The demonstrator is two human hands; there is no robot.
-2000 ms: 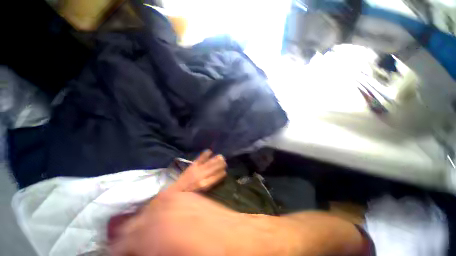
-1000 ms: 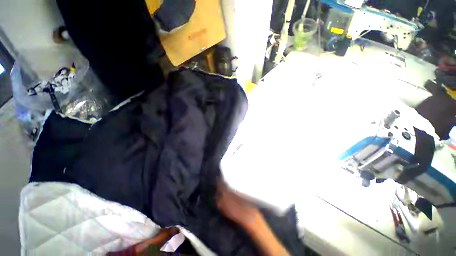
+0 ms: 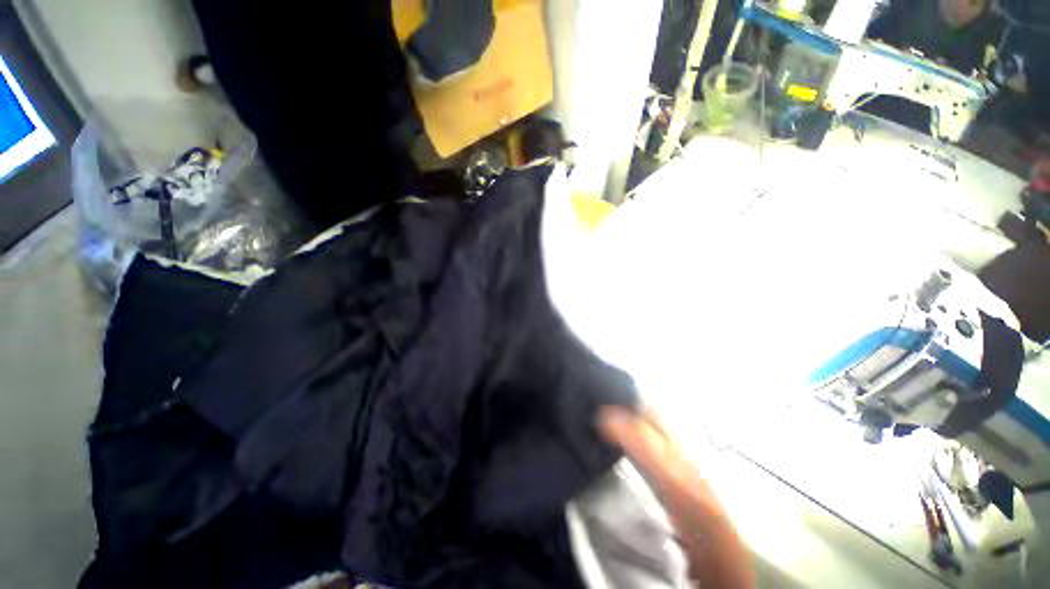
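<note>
A dark padded garment [image 3: 461, 380] with a smooth, slightly shiny face spreads over the left and middle of the view. Its border shows a thin white edge. A white padding part [image 3: 628, 529] shows at the lower middle, beside my right wrist. My right hand [image 3: 645, 443] is blurred, with its fingertips at the garment's right side; the blur hides whether they grip it. My left hand is not clearly in view; the bottom edge cuts off that area.
A white sewing machine head [image 3: 921, 357] with a blue band and black fabric band stands at right on the bright table [image 3: 794, 506]. Red-handled snips [image 3: 938, 529] lie near it. Another machine [image 3: 910, 86] stands behind. A clear plastic bag [image 3: 173, 207] and brown cardboard [image 3: 489, 86] are at left and back.
The garment has been turned and spread lower, now covering the quilted white padding at lower left. My right hand has moved up and right. The camera view has shifted slightly left.
</note>
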